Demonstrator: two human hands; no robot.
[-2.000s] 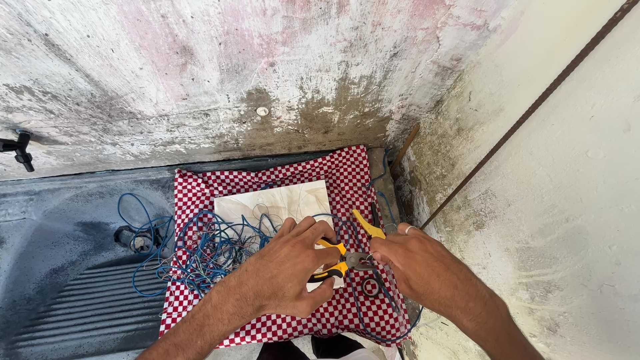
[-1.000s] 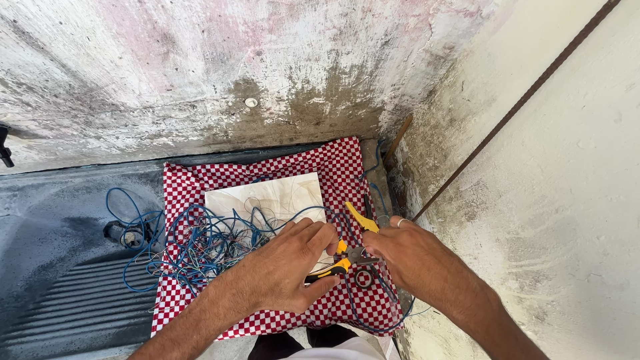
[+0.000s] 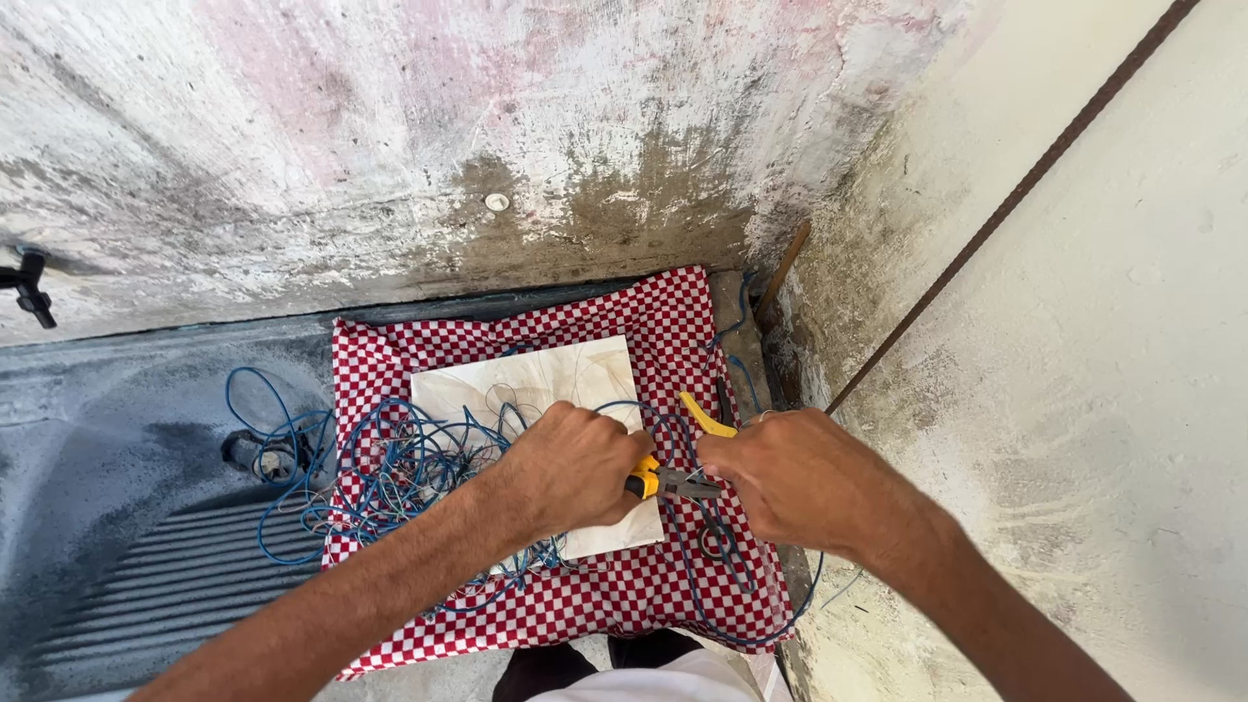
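Note:
My left hand (image 3: 580, 473) is closed around the handles of pliers (image 3: 687, 483) with yellow and black grips. The metal jaws point right, at my right hand (image 3: 804, 478). That hand grips a yellow-handled tool (image 3: 709, 414), whose working end my fingers hide. A thin wire shows between the jaws and my right fingers; whether the jaws bite it cannot be told. Below the left hand lies a marbled tile (image 3: 595, 375), partly under a tangle of blue cable and thin wires (image 3: 409, 468). A red and white checkered cloth (image 3: 546, 609) is spread beneath them.
At left is a grey washing sink with a ribbed slope (image 3: 166, 575) and a drain fitting (image 3: 268, 456). A black tap (image 3: 31, 288) juts from the stained wall. Blue cable hangs past the cloth's right edge. A rusty bar (image 3: 1014, 205) slants along the right wall.
My left hand has closed around the pliers' handles, which were spread apart in the earlier frames. My right hand still holds the yellow-handled tool.

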